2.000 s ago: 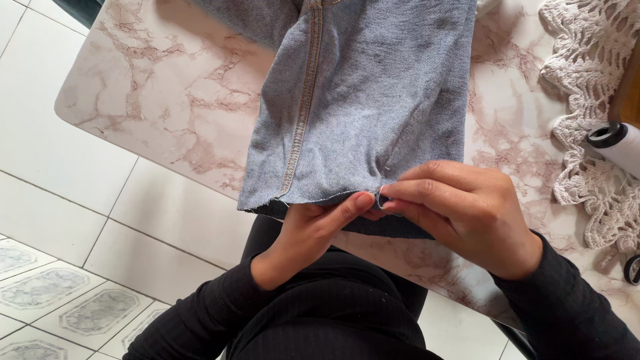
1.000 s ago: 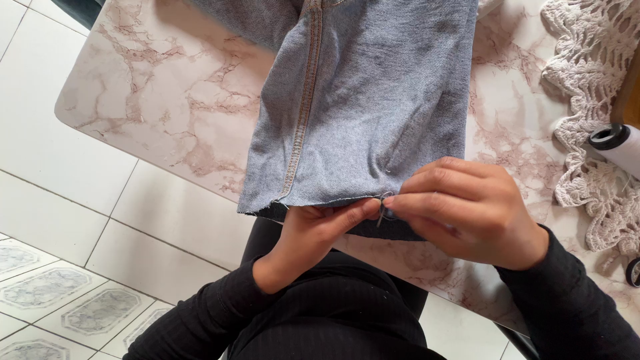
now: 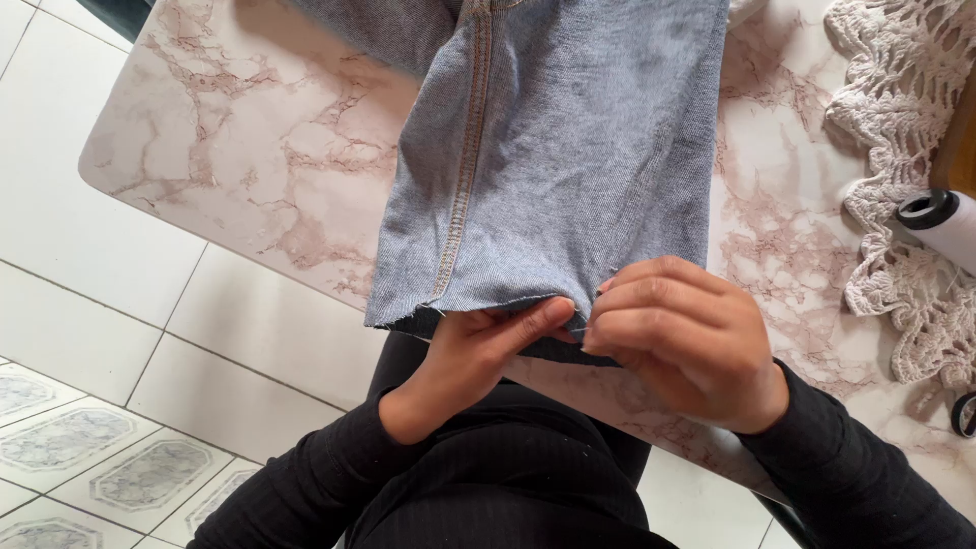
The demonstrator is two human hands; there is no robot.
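A light blue denim trouser leg (image 3: 572,152) lies over the table, its raw, frayed end towards me and a double-stitched seam running down its left part. My left hand (image 3: 488,343) pinches the raw edge, thumb on the outside and fingers partly inside the opening. Close by on the right, my right hand (image 3: 679,335) has its thumb and fingers bent together at the fold of the edge. A short, thin light thread or needle shows by its fingertips; which of the two cannot be told, and the fingers hide what they grip.
The pink-veined marble-pattern table (image 3: 229,145) has its front edge near my body. On the right lie a cream crocheted cloth (image 3: 877,152), a white spool (image 3: 945,225) with a black end, and a black ring-shaped handle (image 3: 964,414) at the frame's edge.
The denim edge between my hands is now raised into a curved fold. A small dark, thin item seen at my right fingertips one second ago no longer shows plainly.
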